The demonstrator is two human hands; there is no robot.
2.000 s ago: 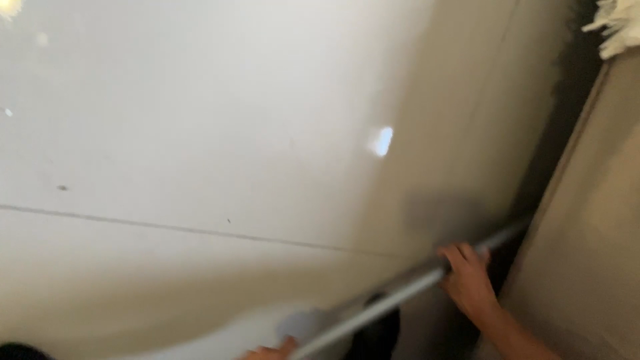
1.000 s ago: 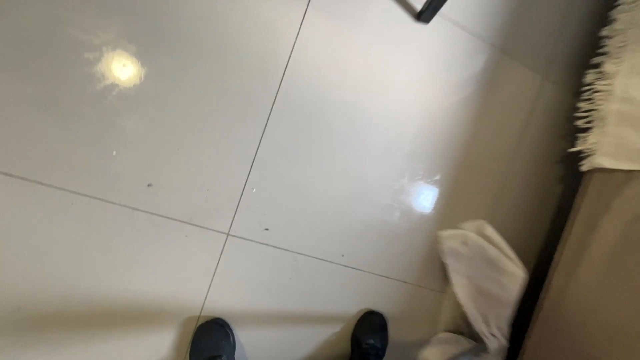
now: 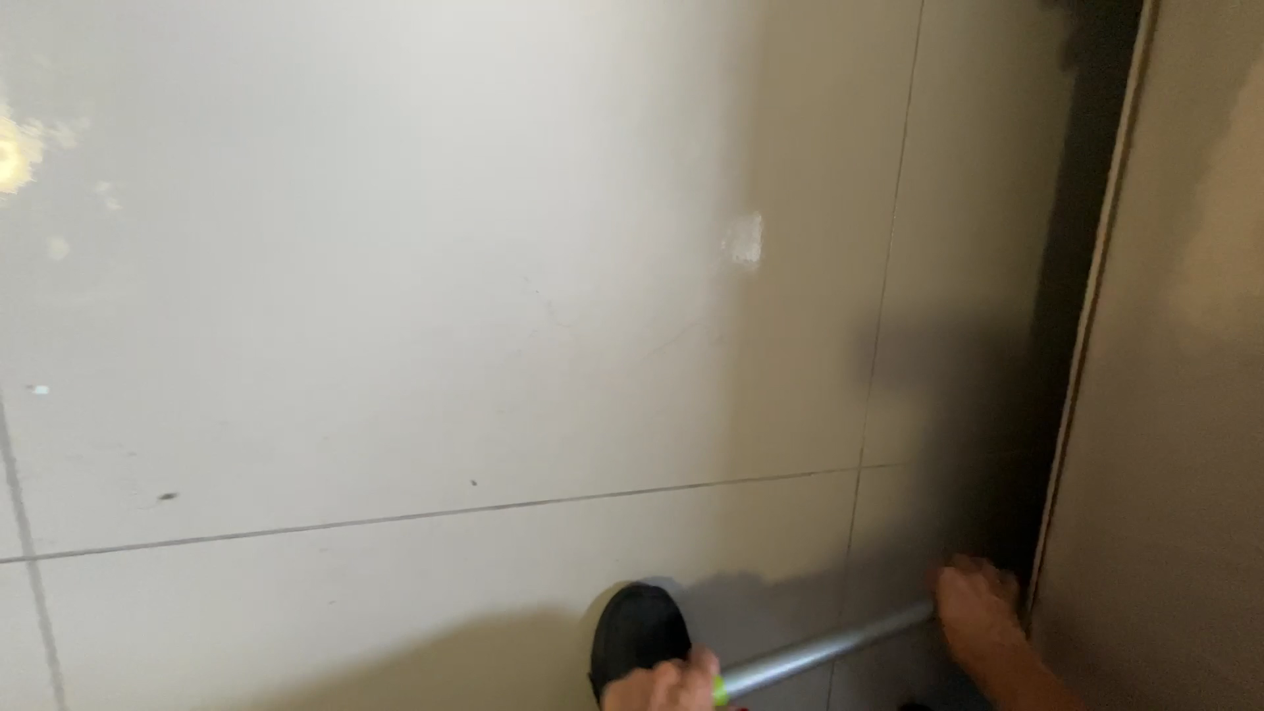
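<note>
A grey metal pole with a bit of bright green at its left part slants across the bottom right of the head view. My left hand is closed around it by the green part, in front of a black shoe. Farther right, my right hand grips the pole beside the brown upholstered side of a piece of furniture. The pole's far end is hidden past my right hand, in the dark gap.
Glossy light floor tiles with thin joints and small dark specks spread across the view. A black shoe stands at the bottom. The brown furniture side runs along the right, with a dark gap under its edge.
Both hands are in view on the pole; one second ago neither showed. The pale cloth seen at the lower right then is out of view. The view has shifted.
</note>
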